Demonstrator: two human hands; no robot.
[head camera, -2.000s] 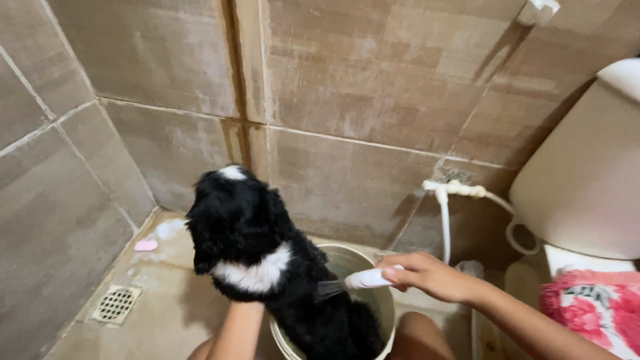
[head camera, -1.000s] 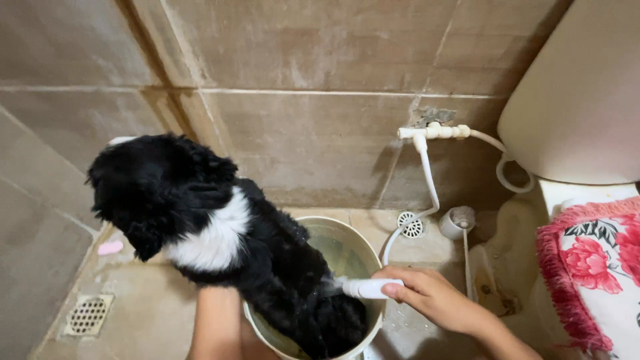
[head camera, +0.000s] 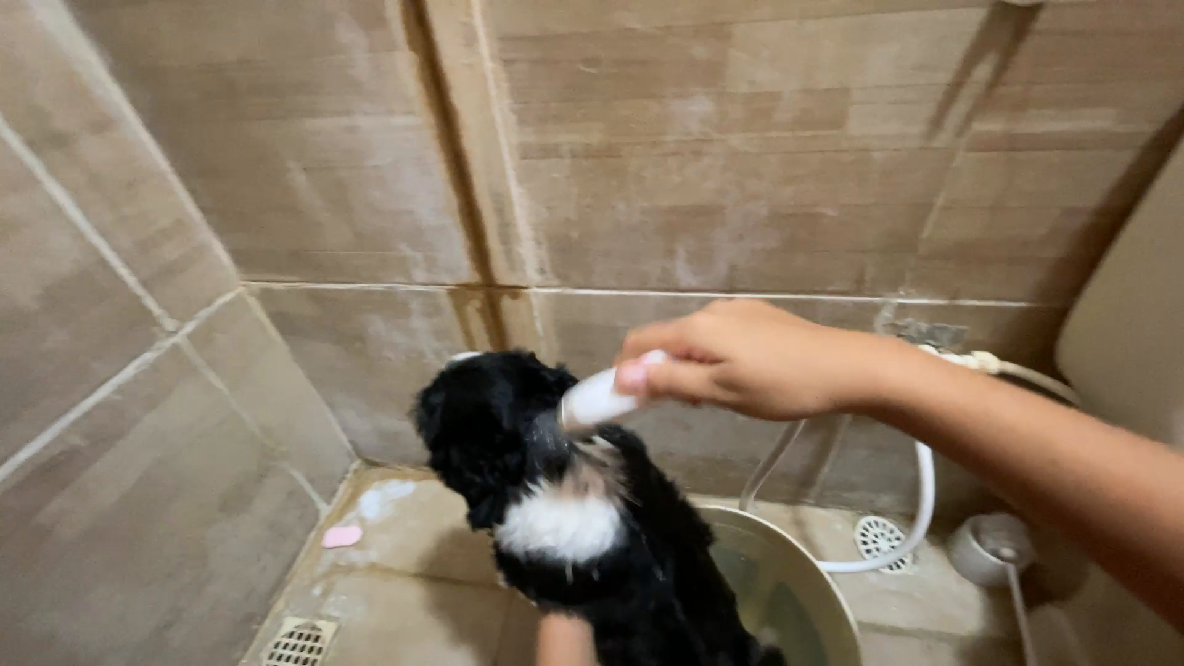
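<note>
My right hand (head camera: 731, 361) grips a white spray head (head camera: 599, 400), which points down at the neck of a black-and-white dog (head camera: 629, 555). Fine water spray shows at its mouth against the fur. The dog's rear is at a round bucket (head camera: 837, 601) holding water, and its head faces left. Only a small blurred part of my left hand or forearm (head camera: 565, 638) shows at the bottom edge, against the dog's underside; its fingers are hidden. The white hose (head camera: 925, 504) hangs in a loop behind my right forearm.
A pink bar, likely soap (head camera: 341, 536), lies on the floor by the left wall. Floor drains stand at lower left (head camera: 301, 643) and right of the bucket (head camera: 883, 542). A white cup-like holder (head camera: 990, 548) is at lower right, near the toilet tank (head camera: 1133, 314). Tiled walls (head camera: 740, 185) close in behind and left.
My right hand has moved the spray head from the dog's back near the bucket up to its neck. The view has shifted.
</note>
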